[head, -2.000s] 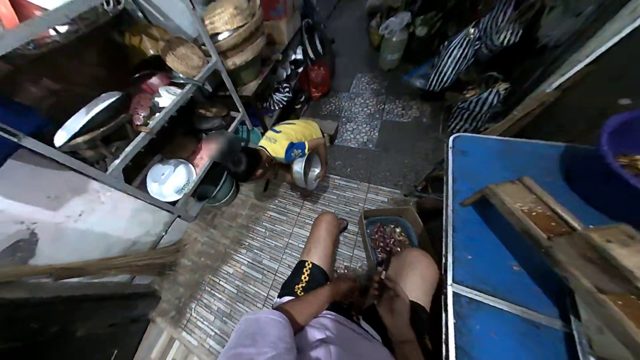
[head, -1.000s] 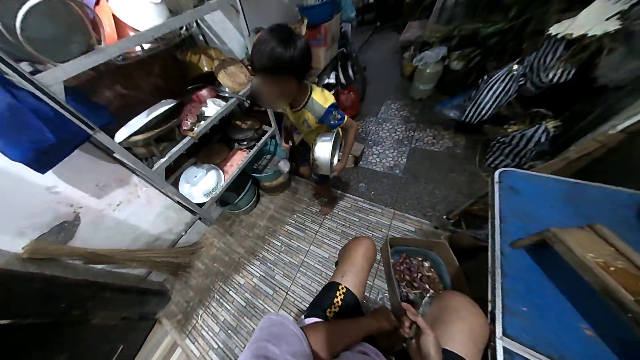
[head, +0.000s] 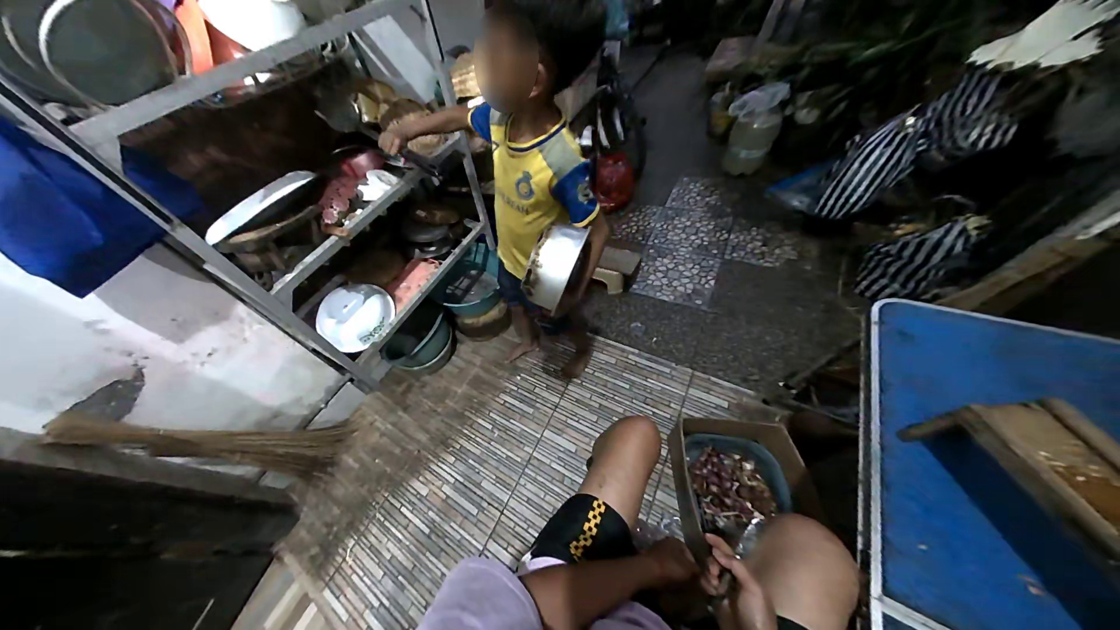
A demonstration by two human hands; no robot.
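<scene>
My left hand (head: pixel 674 562) and my right hand (head: pixel 735 577) are close together at the bottom, in front of a cardboard box (head: pixel 687 490) between my knees. Something small and dark seems to be between my right fingers; I cannot tell what it is. The left fingers are mostly hidden. Inside the box sits a bluish-grey basin (head: pixel 779 472) of small reddish-purple bulbs (head: pixel 728 486), which look like shallots. Clear plastic (head: pixel 750 535) lies by the basin's near edge.
Another person (head: pixel 534 188) stands ahead at a metal shelf rack (head: pixel 302 328), holding a metal pot (head: pixel 556 267). Buckets (head: pixel 424 341) stand below the rack. A straw broom (head: pixel 201 437) lies left. At right is a blue table (head: pixel 927 525) bearing a wooden piece (head: pixel 1032 455).
The other person, bent low by the rack two seconds ago, has risen and now reaches an arm to its shelf, the pot still held. My hands stay together by the box.
</scene>
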